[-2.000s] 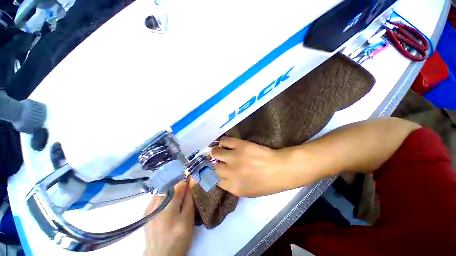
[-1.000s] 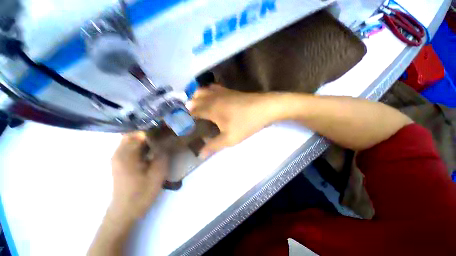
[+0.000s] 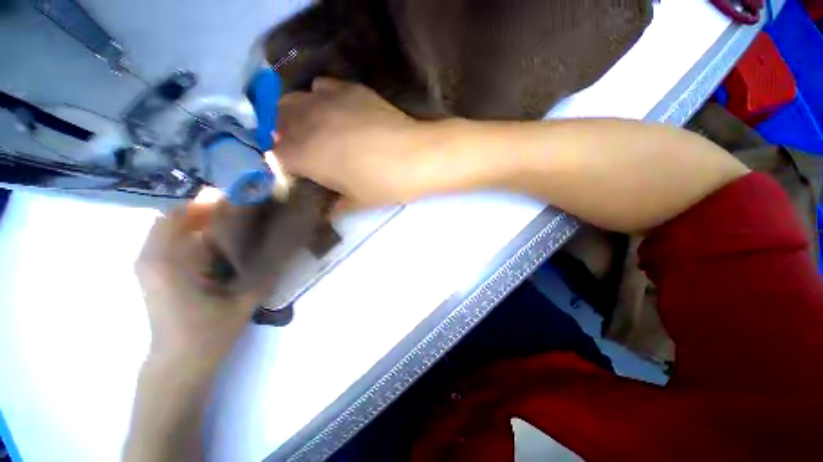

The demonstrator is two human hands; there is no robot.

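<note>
The brown garment piece [image 3: 532, 54] lies under the machine arm at the top, and a narrower part of it runs between my hands. My left hand [image 3: 194, 271] is blurred and holds the brown cloth left of and below the needle area. My right hand [image 3: 338, 140] lies on the cloth just right of the needle area, fingers bent onto it. The blue-grey guard block [image 3: 250, 187] sits between my hands. The presser foot and needle are too blurred to make out. A metal plate edge with a dark rounded end [image 3: 274, 315] shows beside my left hand.
The white sewing machine head [image 3: 208, 45] fills the upper left. A measuring tape [image 3: 433, 337] edges the white table. Red-brown scissor handles [image 3: 740, 9] are cut off at the top right. A red object [image 3: 760, 79] and blue bins lie beyond the table, with brown cloth [image 3: 636, 316] below its edge.
The view has moved down and closer, so the machine lettering is out of the picture. My left hand has moved away from the needle area and now holds a bunched part of the cloth.
</note>
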